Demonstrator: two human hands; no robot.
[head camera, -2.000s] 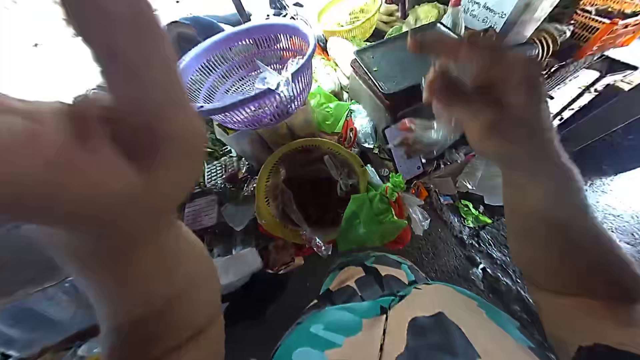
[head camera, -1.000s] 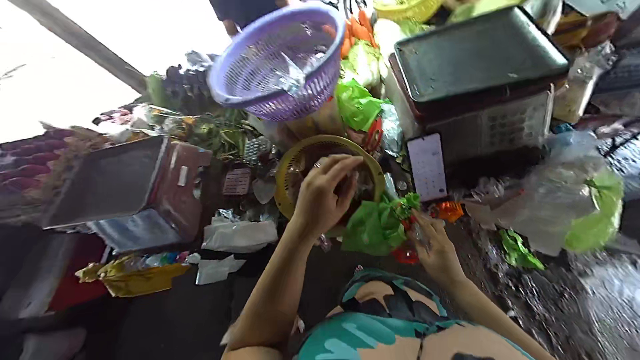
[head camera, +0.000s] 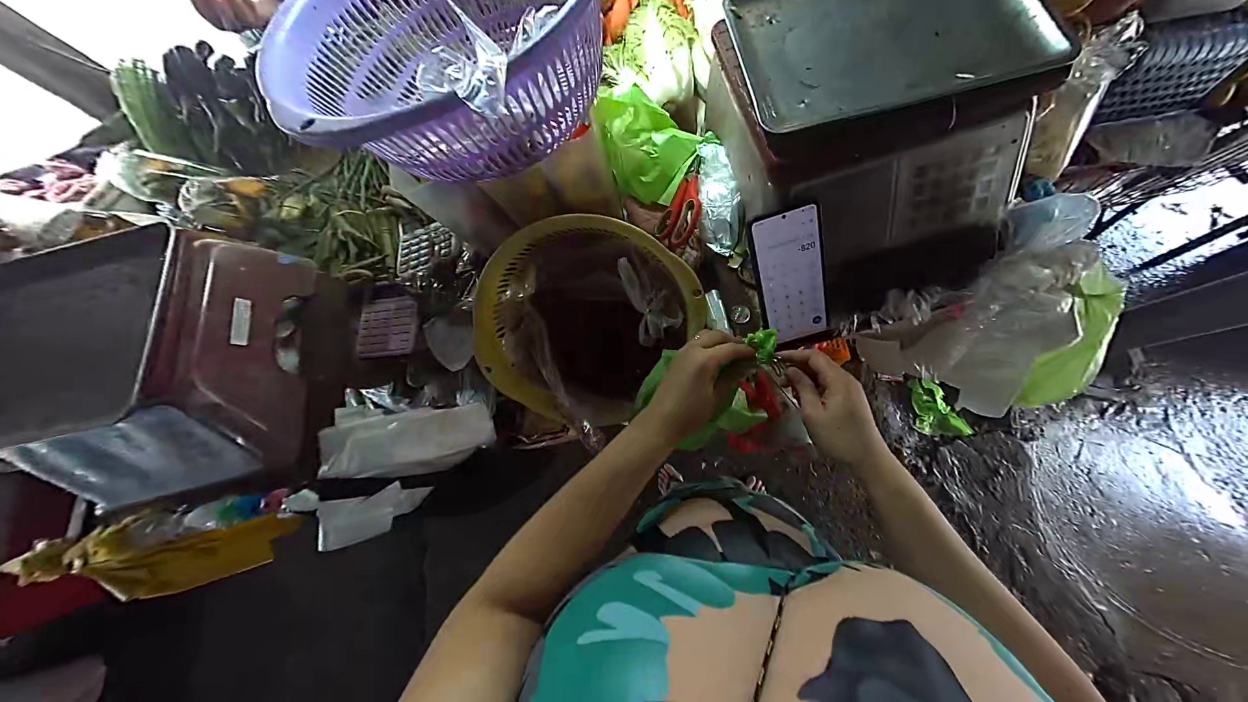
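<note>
My left hand (head camera: 694, 385) has its fingers closed on the gathered neck of a green plastic bag (head camera: 726, 421), just right of the yellow plastic basket (head camera: 495, 366). Close beside it, my right hand (head camera: 827, 395) pinches at the same bunched neck; what its fingertips grip is too small to tell. Red plastic (head camera: 765, 400) shows between the hands. Above them a smartphone (head camera: 788, 273) with a calculator on its screen leans against a dark weighing scale (head camera: 858, 185). The yellow basket is lined with clear plastic.
A purple plastic basket (head camera: 487, 146) with clear plastic in it stands behind the yellow one. Red-handled scissors (head camera: 682, 210) lie near the phone. At left are another scale (head camera: 234, 341), a calculator (head camera: 386, 327) and white plastic bags (head camera: 405, 441). Wet ground (head camera: 1121, 526) spreads at right.
Both raised hands have come down. My left hand, over the yellow basket one second ago, has moved right to the green bag's neck and meets my right hand there.
</note>
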